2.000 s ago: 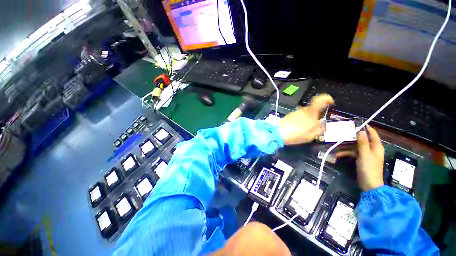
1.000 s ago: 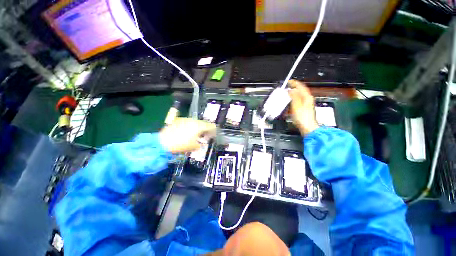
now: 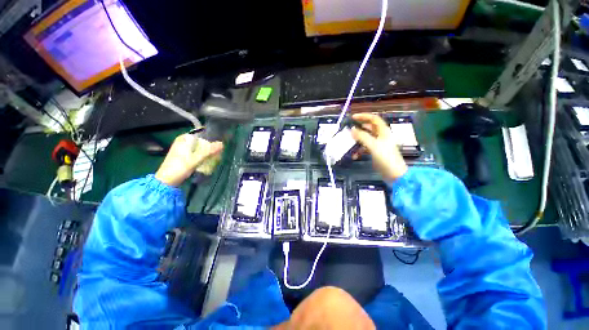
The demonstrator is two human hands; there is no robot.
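The clear blister tray (image 3: pixel 258 227) holds two rows of black units with white faces. My right hand (image 3: pixel 381 145) grips a tilted white-faced unit (image 3: pixel 342 143) above the back row; a white cable crosses it. My left hand (image 3: pixel 187 158) is left of the tray, at the lower end of another white lead (image 3: pixel 155 97) and beside the pale handle of a blurred dark scanner (image 3: pixel 208 166); its exact grip is unclear. A test piece with white-purple print (image 3: pixel 286 214) sits in the front row with a white cable below it.
Two monitors (image 3: pixel 90 42) and black keyboards (image 3: pixel 361 80) stand behind the tray. A black barcode scanner (image 3: pixel 475 138) and a narrow white bar (image 3: pixel 518 160) lie at the right, near stacked trays (image 3: pixel 575 187). A red-orange tool (image 3: pixel 64 153) lies far left. A hanging cable (image 3: pixel 550 129) runs down at right.
My left hand has moved left off the tray, and the hanging lead's end has shifted left with it. My right hand keeps hold of the unit, now tilted differently. The view has turned right since the oldest frame.
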